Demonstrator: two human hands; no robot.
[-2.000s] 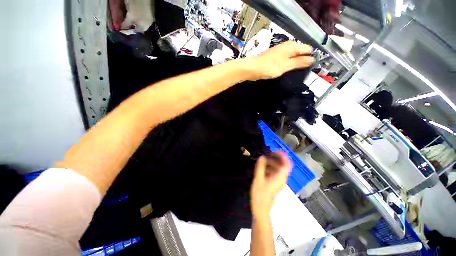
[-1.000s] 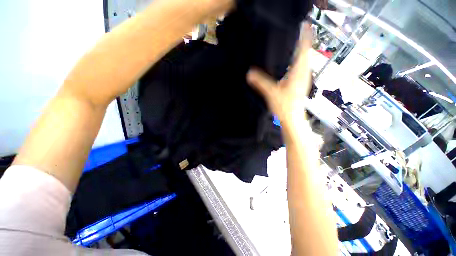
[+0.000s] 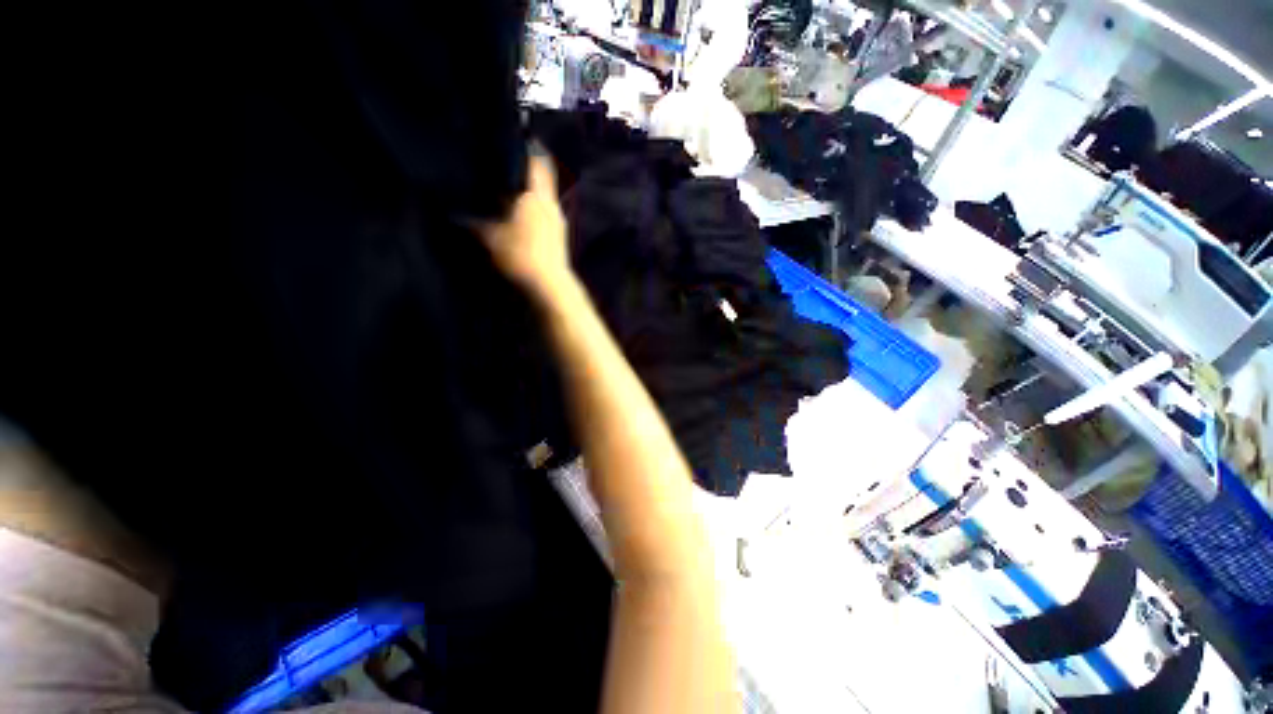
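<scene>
A large black garment (image 3: 279,279) is held up close to the camera and fills the left of the view. My right hand (image 3: 531,230) holds its right edge, with the fingers partly hidden by the cloth. My left hand is hidden; only my sleeve and a blurred bit of arm show at the lower left. More black cloth (image 3: 684,279) lies heaped on the white table (image 3: 803,572), with a small white label (image 3: 727,310) on it. A small tan tag (image 3: 539,455) shows near the table's edge.
A white sewing machine (image 3: 1012,509) with a black strap (image 3: 1075,614) stands at the lower right. Blue crates are behind the table (image 3: 873,349) and at the lower left (image 3: 328,656). Another machine (image 3: 1166,258) stands at the far right.
The black garment has come up and left, close to the camera. My right hand has moved left with its edge. My left forearm has mostly gone behind the cloth.
</scene>
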